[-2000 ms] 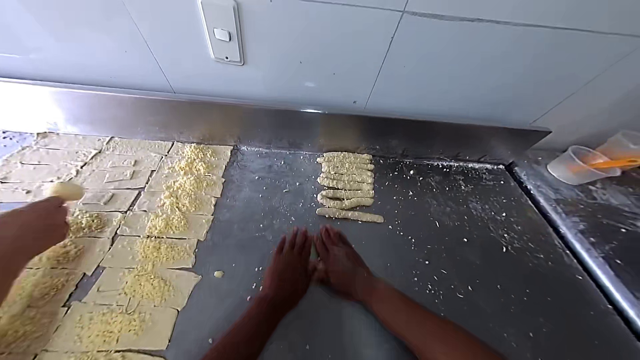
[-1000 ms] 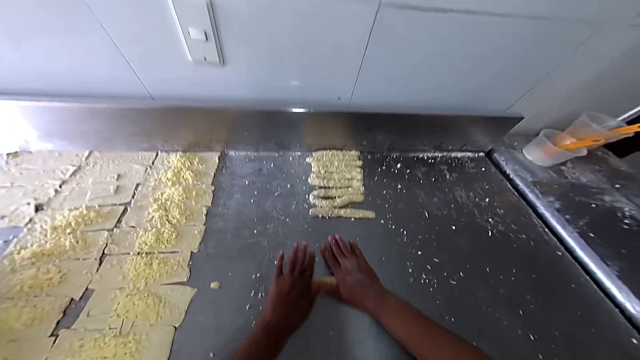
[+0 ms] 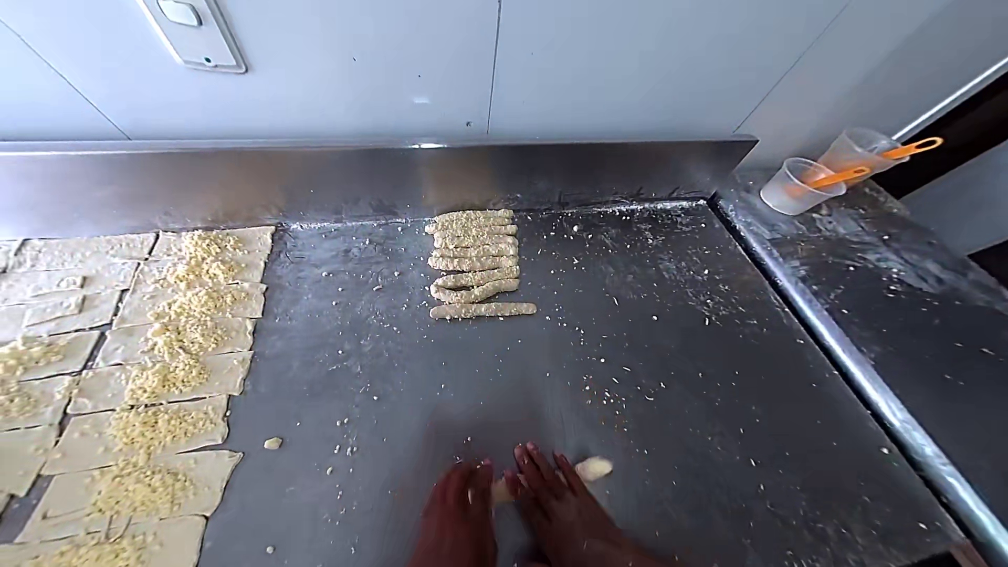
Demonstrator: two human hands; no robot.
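My left hand [image 3: 457, 508] and my right hand [image 3: 555, 500] lie palm down, side by side, on a thin roll of dough [image 3: 594, 469]. One end of the roll shows beyond my right fingers and a short piece shows between the hands; the rest is covered. Above my hands, several cheese-flecked dough sticks [image 3: 474, 260] lie in a stacked row near the metal backsplash, the nearest one [image 3: 483, 311] slightly apart. At the left, flat rectangles of dough [image 3: 228, 465] lie in columns, many with grated cheese [image 3: 161, 425] on top.
The dark metal worktop [image 3: 354, 409] is strewn with flour and cheese crumbs. A metal backsplash [image 3: 339, 181] runs along the wall, below a switch plate [image 3: 197, 35]. Two clear plastic cups [image 3: 791, 193] with orange-handled utensils [image 3: 839, 177] stand at the right, beyond a metal rail [image 3: 850, 362].
Both hands have moved nearer to the bottom of the view, and an end of the dough roll now shows at the right. The other person's hand at the left, seen two seconds ago, is gone from view.
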